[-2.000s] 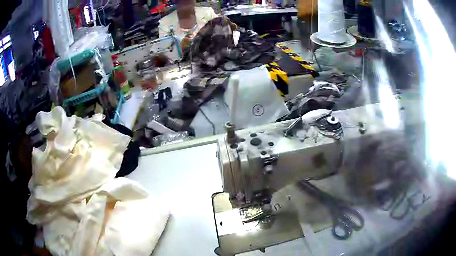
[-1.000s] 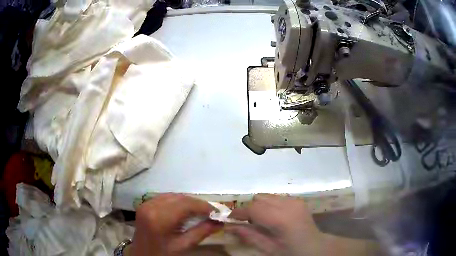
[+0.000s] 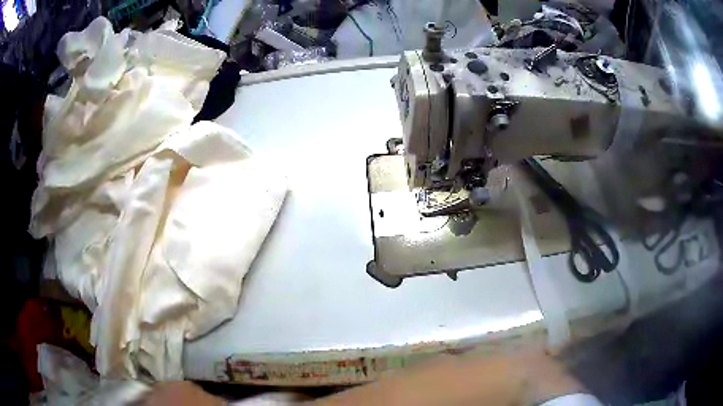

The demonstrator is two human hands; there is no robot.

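Cream garment pieces point(image 3: 206, 230) lie in a large crumpled heap on the left of the white machine table point(image 3: 317, 317). The sewing machine point(image 3: 523, 103) stands right of centre, its presser foot point(image 3: 444, 208) over the metal plate; no cloth shows under it. Blurred bare skin runs along the bottom edge: a forearm point(image 3: 468, 381) at right of centre and a smaller patch point(image 3: 178, 394) below the cream heap. My hands are cut off or blurred, so fingers, grip and which hand is which cannot be made out. A small white piece point(image 3: 569, 400) shows at the bottom edge.
Black-handled shears point(image 3: 591, 246) lie under the machine arm. A white tape point(image 3: 543, 277) runs beside them and over the front edge. A second dark-looped tool point(image 3: 670, 242) lies at far right. Red point(image 3: 32, 337) and yellow point(image 3: 75, 329) items are at lower left.
The view has tilted up from a second ago. My two hands, then together at the front edge on a small white piece, have dropped mostly out of the picture. The cream heap looks unchanged.
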